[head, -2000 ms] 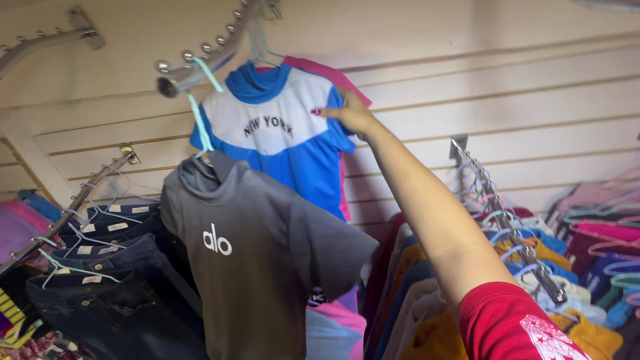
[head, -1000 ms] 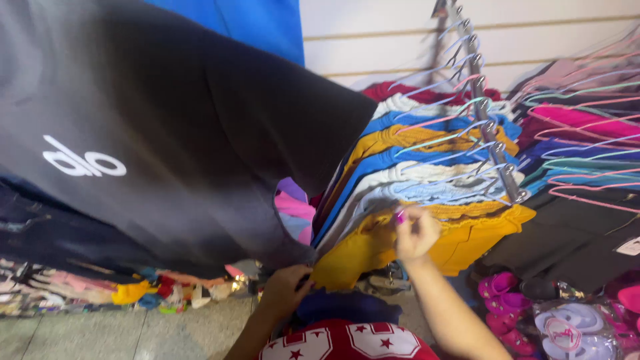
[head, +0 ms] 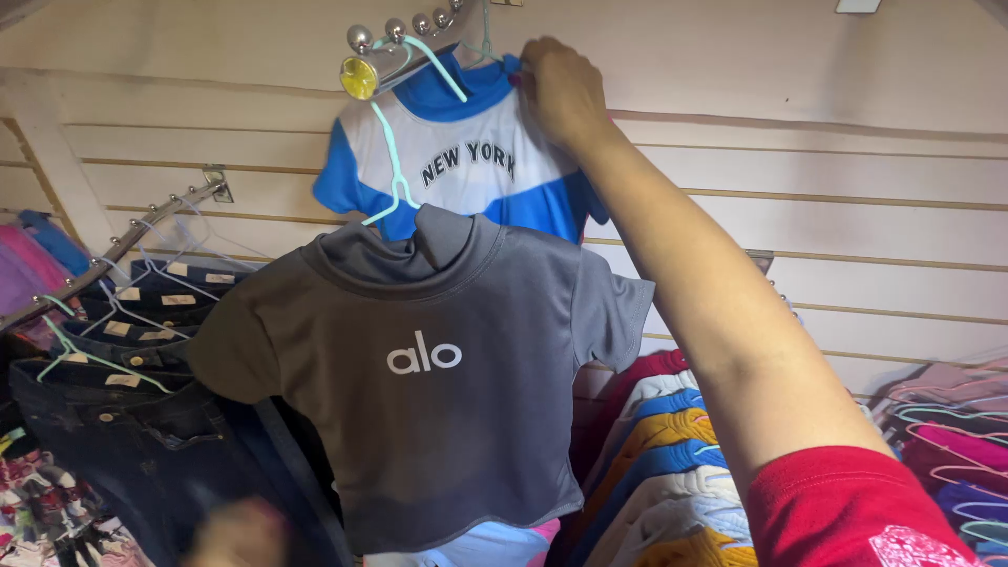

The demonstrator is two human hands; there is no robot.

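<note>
My right hand (head: 563,94) is raised to the shoulder of a blue and white short-sleeved shirt (head: 480,169) with lettering, its fingers closed on the fabric by the collar. That shirt hangs behind a dark grey high-neck top (head: 441,425), which hangs from a mint-green hanger (head: 394,169) on a metal display arm with balls (head: 394,67). Low at the left, my left hand (head: 240,535) is blurred, in front of dark jeans; whether it holds anything is not clear.
Dark jeans (head: 118,417) hang on a sloping rail (head: 118,248) at the left. Colourful folded-over garments (head: 669,465) hang at the lower right, with more clothes on hangers (head: 961,449) at the far right. A slatted wall (head: 787,173) stands behind.
The view has swung up from the low row of yellow, blue and white garments. My right hand has gone from the yellow garment there to the blue and white shirt; both hands have moved apart.
</note>
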